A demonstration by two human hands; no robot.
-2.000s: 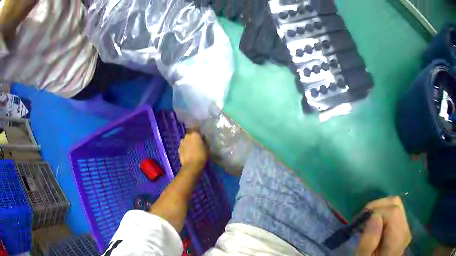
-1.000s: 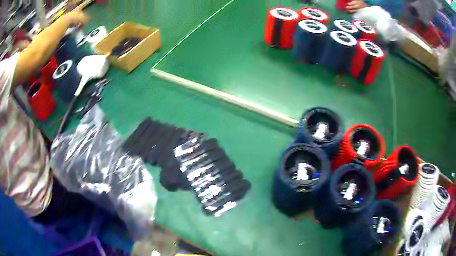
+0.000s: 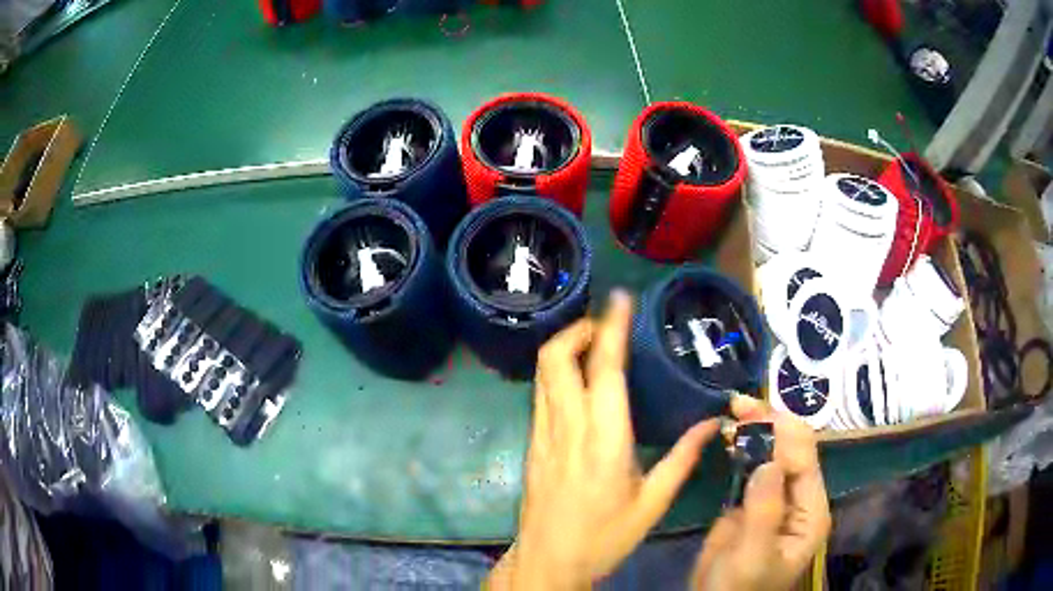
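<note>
A blue mesh speaker housing [image 3: 681, 404] stands at the bench's front right, its open black end showing white and blue parts. My left hand [image 3: 589, 450] is at its left side with fingers spread and the thumb pointing at the housing's front lower edge; whether it touches is unclear. My right hand [image 3: 768, 496] pinches a small black strip [image 3: 751, 444] at the housing's front, partly hidden by the fingers. Three more blue housings [image 3: 387, 335] and two red ones [image 3: 676, 214] stand behind and to the left.
Fanned black button strips [image 3: 208, 358] lie at left beside a crumpled clear bag [image 3: 69, 439]. A carton [image 3: 970, 335] of white rings [image 3: 814, 329] is at right, with a yellow crate [image 3: 964, 508] below. A small carton [image 3: 40, 167] is far left.
The view has swung right from the purple crate and clear bag to the housings. Both hands, out of view one second ago, are now at the front right blue housing.
</note>
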